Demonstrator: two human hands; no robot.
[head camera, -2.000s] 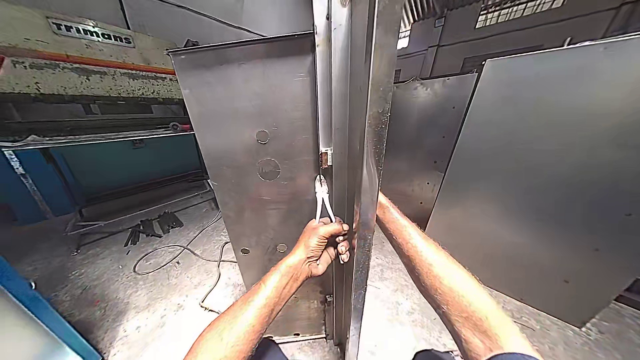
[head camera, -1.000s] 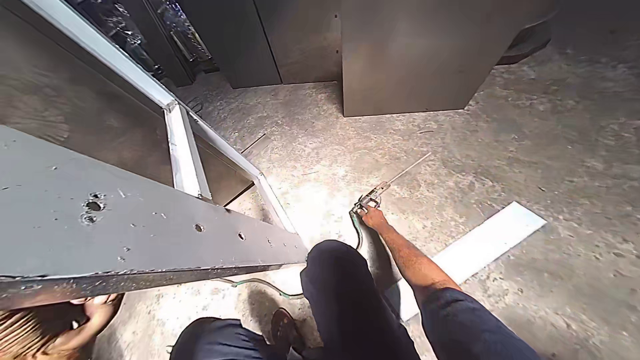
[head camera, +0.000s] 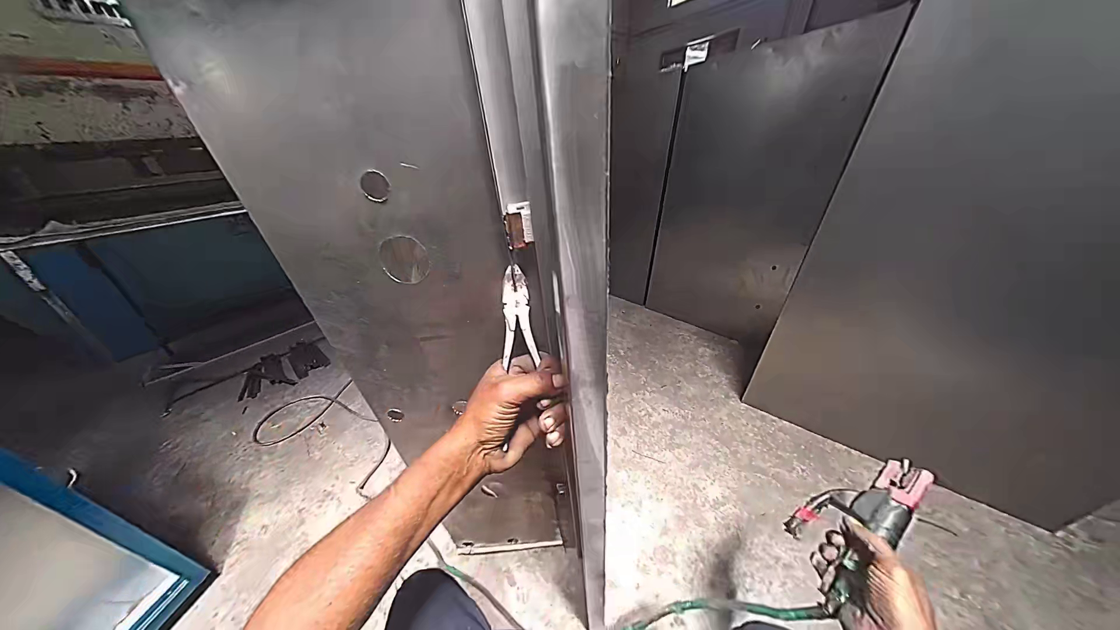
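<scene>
My left hand (head camera: 516, 407) is closed around the handles of metal pliers (head camera: 516, 306), held upright beside a grey sheet-metal panel (head camera: 324, 131). The jaws are just below a small bracket (head camera: 518, 226), reddish-brown and white, at a vertical metal post (head camera: 573, 262). A thin piece shows between the jaws and the bracket. At the lower right, beyond the post, my right hand (head camera: 875, 569) grips what looks like a welding electrode holder (head camera: 884, 516), dark with pinkish-red parts. A green cable (head camera: 726, 605) runs from it. Blur hides its finer detail.
Large metal sheets (head camera: 954, 306) stand at the right, their lower edges at the concrete floor (head camera: 665, 420). A blue-framed panel (head camera: 96, 542) is at the lower left. Behind it lie dark metal strips (head camera: 284, 367) and a looped cable (head camera: 289, 420). A blue machine (head camera: 114, 297) stands beyond.
The view has swung from the floor back to the post. My right hand, behind the post's edge two seconds ago, is now in sight with the holder. My left hand again shows on the pliers.
</scene>
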